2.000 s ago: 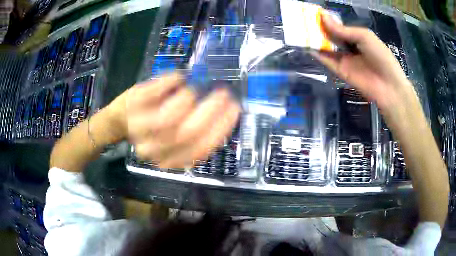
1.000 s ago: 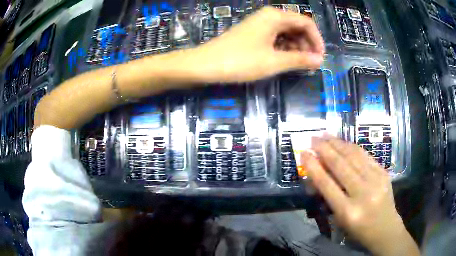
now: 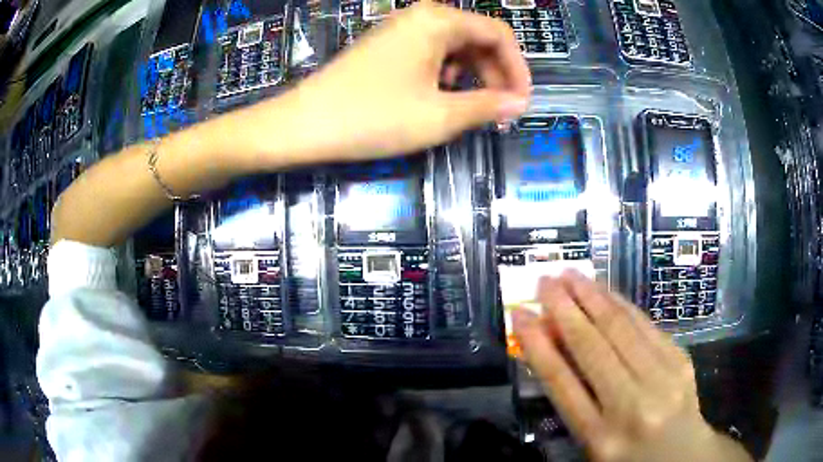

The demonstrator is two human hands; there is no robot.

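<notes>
A keypad phone (image 3: pixel 542 207) sits in the near row of a clear blister tray (image 3: pixel 623 87), its screen showing blue-printed film. My right hand (image 3: pixel 623 379) holds a white card with orange print (image 3: pixel 532 287) flat over this phone's keys. My left hand (image 3: pixel 451 81) is above the phone's top left corner, thumb and index finger pinched together; whether anything is between them I cannot tell. My left forearm crosses over the phones to the left. Other phones, such as one left of it (image 3: pixel 381 262) and one right of it (image 3: pixel 683 217), also show blue print on their screens.
Further phones (image 3: pixel 650 32) lie in the tray's far row. A piece of blue-printed film (image 3: pixel 167 86) lies over phones at the far left. Another filled tray (image 3: pixel 54 126) stands on the left, and more phone trays show at the right edge.
The blue-printed film that stood off to the right of the phone's screen is now on the screen. My left hand has moved slightly left, and the card has moved slightly down and left.
</notes>
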